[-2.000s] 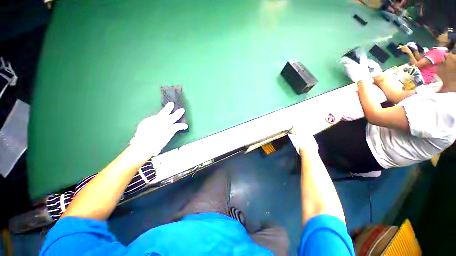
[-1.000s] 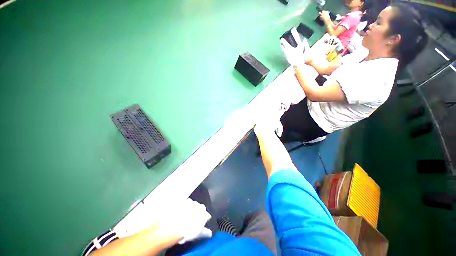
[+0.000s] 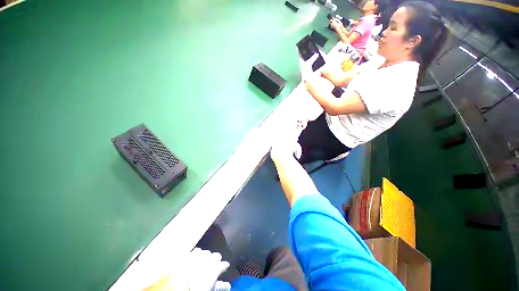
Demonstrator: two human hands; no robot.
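Observation:
A black perforated housing [image 3: 149,159] lies alone on the green conveyor belt [image 3: 62,187], slotted face up, touched by neither hand. My left hand [image 3: 204,269], in a white glove, is low in the picture by the pale side rail [image 3: 213,208]. It is overexposed, and its fingers and grip are unclear. My right hand [image 3: 285,146], also in a white glove, is at the rail's outer edge beside the co-worker. Glare hides whether it grips the rail. A second black housing [image 3: 267,80] lies farther along the belt.
A co-worker [image 3: 373,99] in a white shirt sits at the rail holding a black housing [image 3: 309,50]. Another person [image 3: 362,31] in pink is beyond. Cartons [image 3: 366,213], one with a yellow ribbed sheet [image 3: 398,212], stand at right. Black parts [image 3: 470,181] hang against green.
My left hand has come off the near housing and back to the rail. The view has turned right, bringing the cartons and hanging parts into view. The co-worker's housing is now tilted up.

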